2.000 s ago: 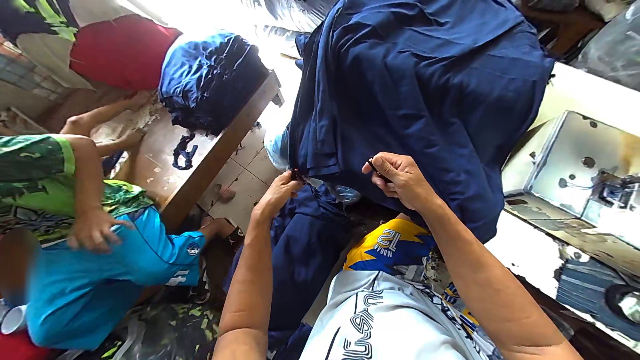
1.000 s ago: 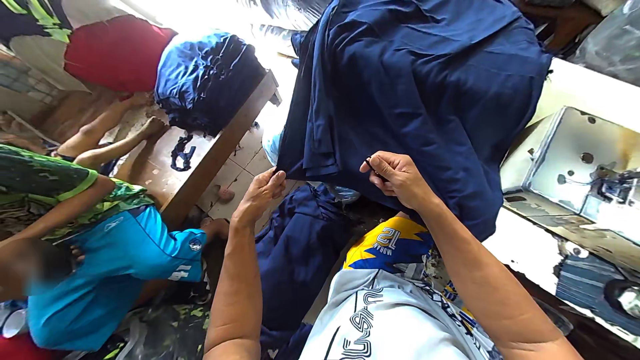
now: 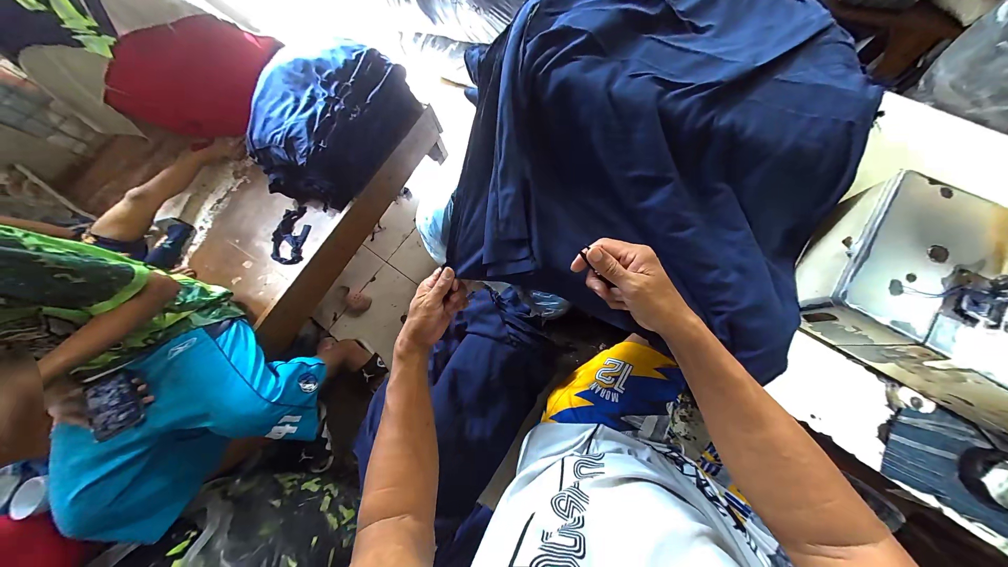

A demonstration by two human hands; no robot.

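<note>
A large heap of navy blue fabric (image 3: 669,142) spreads in front of me and hangs down toward my lap. My left hand (image 3: 435,303) pinches the lower left corner of this cloth between thumb and fingers. To the right, in front of the hanging cloth, my right hand (image 3: 626,279) is closed around a small dark object (image 3: 585,254), mostly hidden by the fingers; its kind cannot be told. More navy fabric (image 3: 488,370) lies lower down, below and between my hands.
At right stands a sewing machine's worn metal housing (image 3: 906,260) on a pale table. On the left, a wooden bench (image 3: 354,228) bears a bundle of blue cloth (image 3: 331,118) and dark strips (image 3: 290,236). A seated person in blue shorts (image 3: 189,394) holds a phone (image 3: 114,405).
My left hand has moved from the cloth's edge to lower left, then up to its corner. The person at left now holds a phone in view.
</note>
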